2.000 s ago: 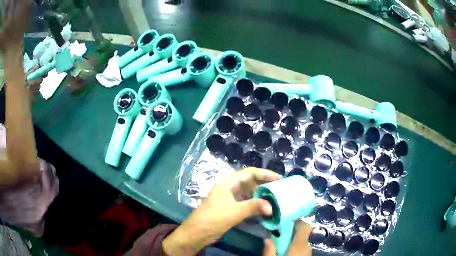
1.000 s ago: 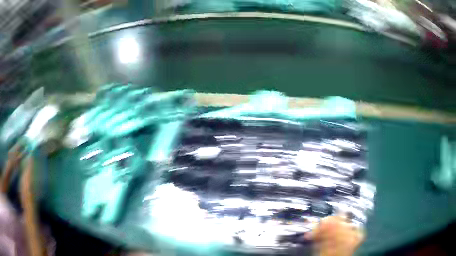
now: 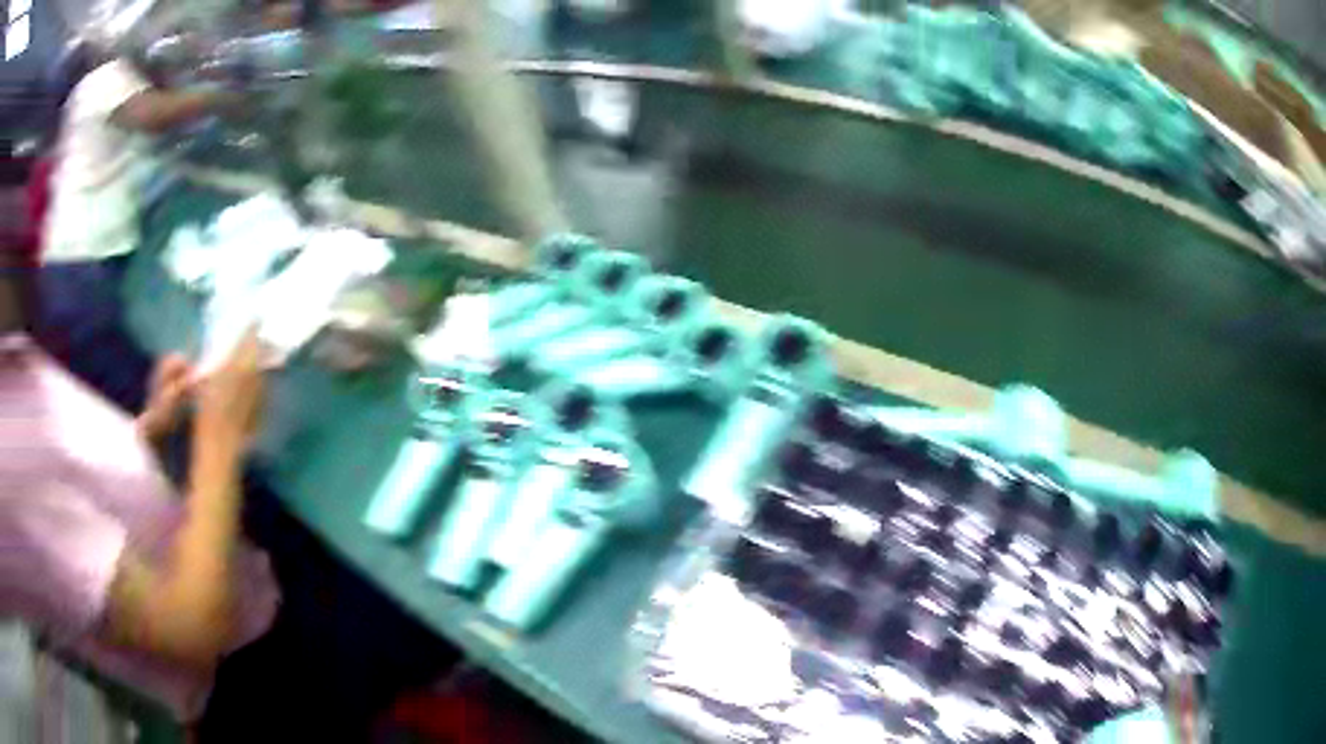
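The tray of dark round caps [image 3: 887,574], in clear shiny film, lies at the lower right. Several teal devices with dark round centres [image 3: 545,560] stand grouped left of it, handles towards me; more [image 3: 604,356] lie behind them. Two teal bodies lie behind the tray, one with its head at its back edge [image 3: 1030,425] and one further right [image 3: 1185,484]. At the bottom edge a cut-off teal piece [image 3: 1134,727] shows beside a blurred skin-coloured sliver, perhaps my right hand [image 3: 1187,709]. Its grip cannot be told. My left hand is out of view.
A neighbour in a pink top [image 3: 102,509] sits at the left, hands by a white pile [image 3: 276,269]. The dark green belt [image 3: 873,218] runs behind a pale rail. Teal parts [image 3: 1047,95] are heaped beyond it. Another person [image 3: 95,160] is at the far left.
The view has swung to the left, so the tray sits lower right. My hands and the held teal body have left the middle. The front left group shows one more device.
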